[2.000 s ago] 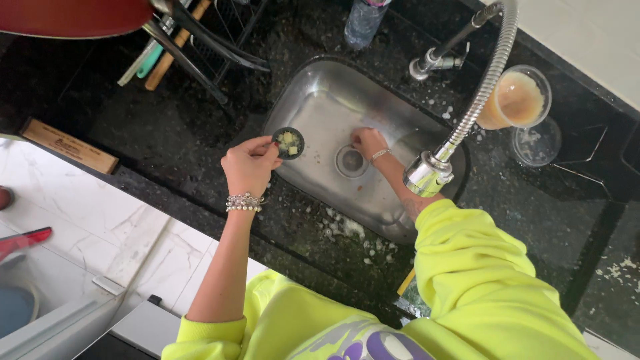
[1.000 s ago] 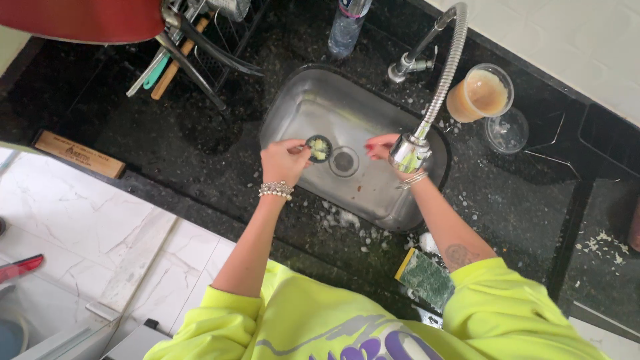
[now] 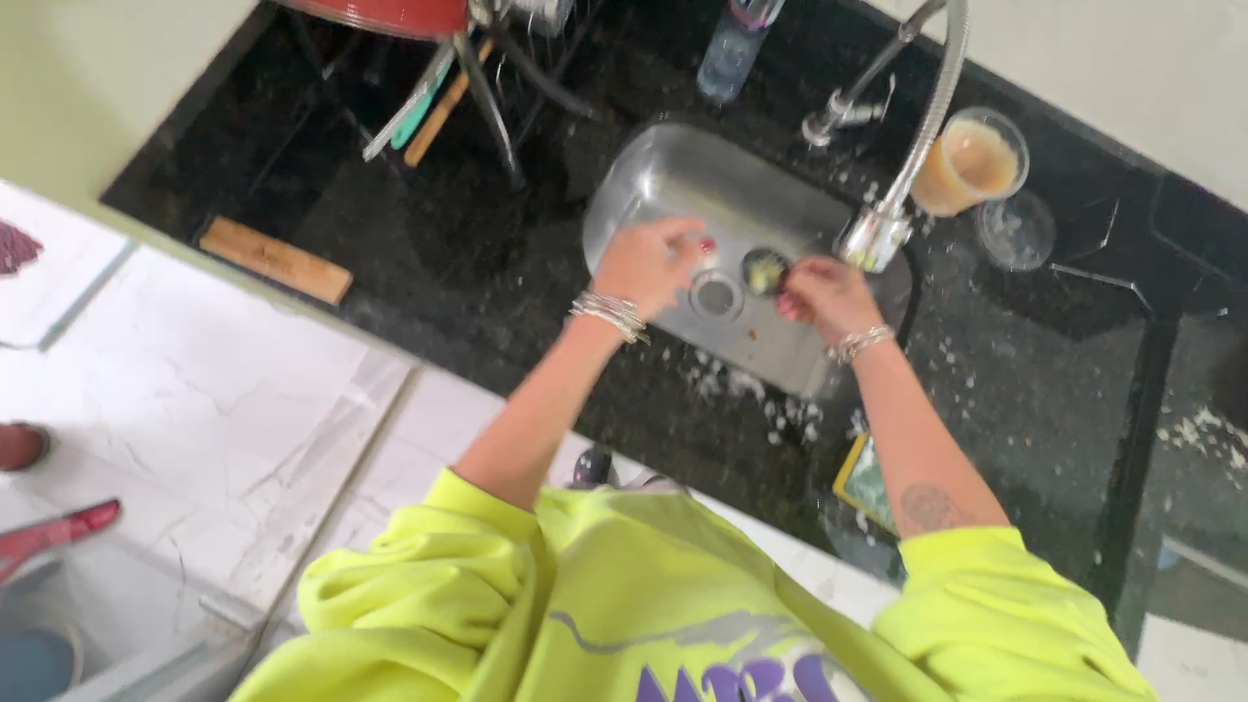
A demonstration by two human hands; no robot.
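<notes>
Over the steel sink [image 3: 673, 166], my right hand [image 3: 829, 297] holds a small round dark sink strainer [image 3: 765, 271] with pale food scraps in it, right of the drain [image 3: 716, 294]. My left hand [image 3: 648, 261] is above the sink's left part, blurred, its fingers apart and nothing seen in them. The hose faucet's spray head [image 3: 876, 237] hangs just beyond my right hand. A green and yellow sponge [image 3: 870, 483] lies on the counter near my right forearm.
Behind the sink stand a clear plastic bottle [image 3: 731, 54] and a cup of tan liquid [image 3: 975, 161], with a clear lid [image 3: 1015, 231] beside it. A wooden block [image 3: 276, 259] lies at left, near a dish rack under a red pan [image 3: 390, 12]. White bits dot the wet counter.
The strainer has passed from my left hand to my right. My right hand has come up from the drain, where it was two seconds ago.
</notes>
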